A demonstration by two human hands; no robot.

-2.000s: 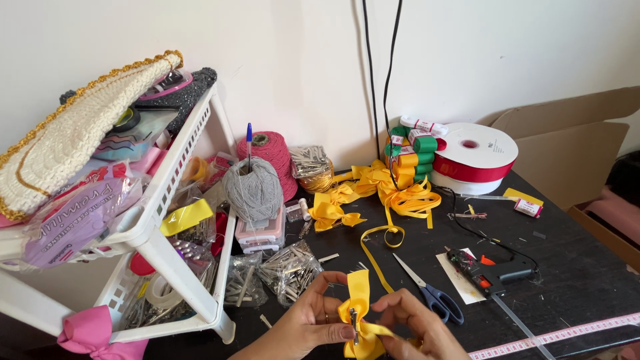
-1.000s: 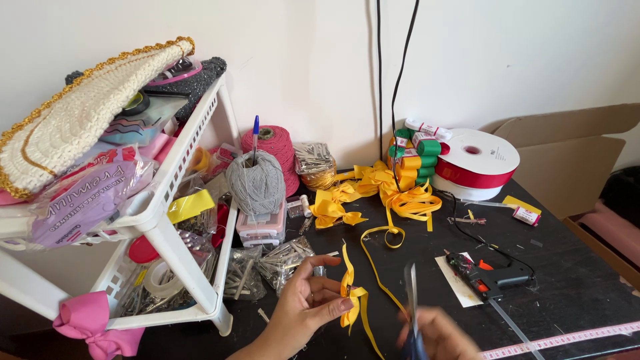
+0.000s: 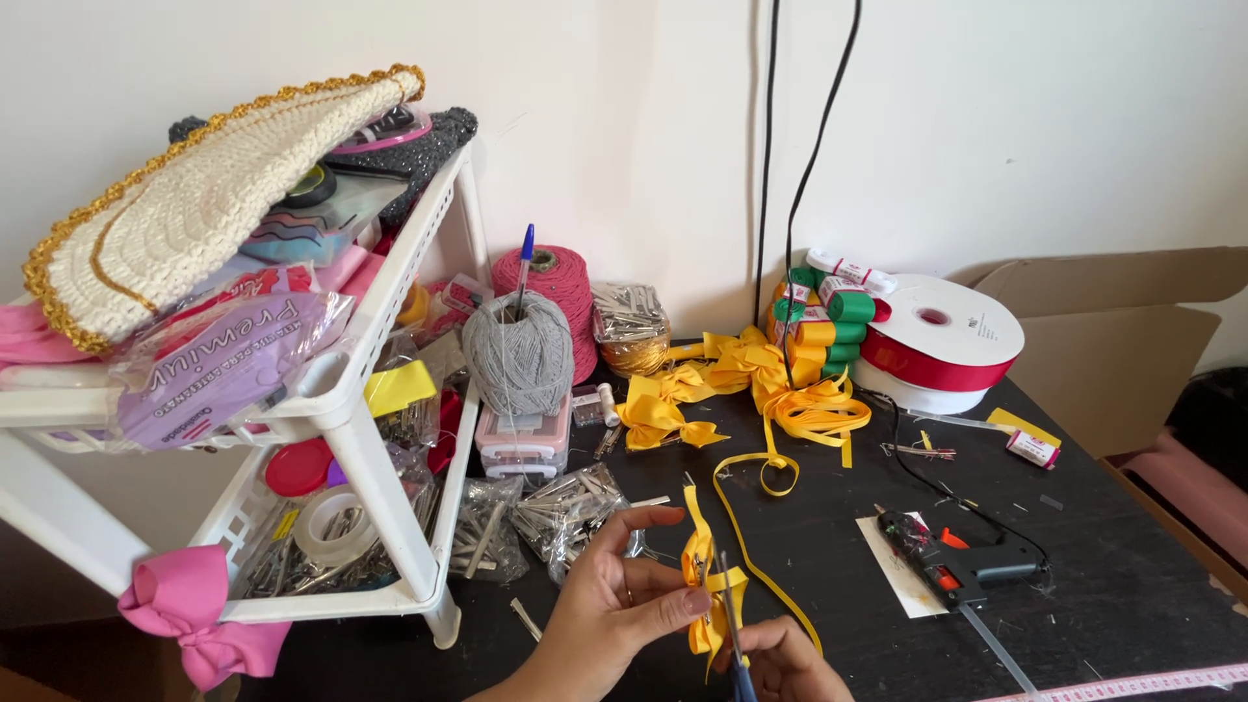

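Note:
A yellow ribbon bow (image 3: 696,556) with a metal clip on it is pinched between the thumb and fingers of my left hand (image 3: 629,590). My right hand (image 3: 780,663) grips blue-handled scissors (image 3: 729,609), whose blades lie against the bow's right side; whether they cut ribbon cannot be told. From a coil of narrow yellow ribbon (image 3: 819,414), a long strand runs down to the right of the bow. Other finished yellow bows (image 3: 658,414) lie beside the coil.
A black hot glue gun (image 3: 960,565) rests on white card at the right, near a pink measuring tape (image 3: 1150,682). Behind stand a large ribbon spool (image 3: 941,336) and grey yarn (image 3: 519,353). Bagged metal clips (image 3: 570,512) lie left of my hands, beside a white plastic shelf (image 3: 390,526).
Two seconds ago both hands held the bow and the scissors lay on the table. My right hand has picked up the scissors and brought them to the bow.

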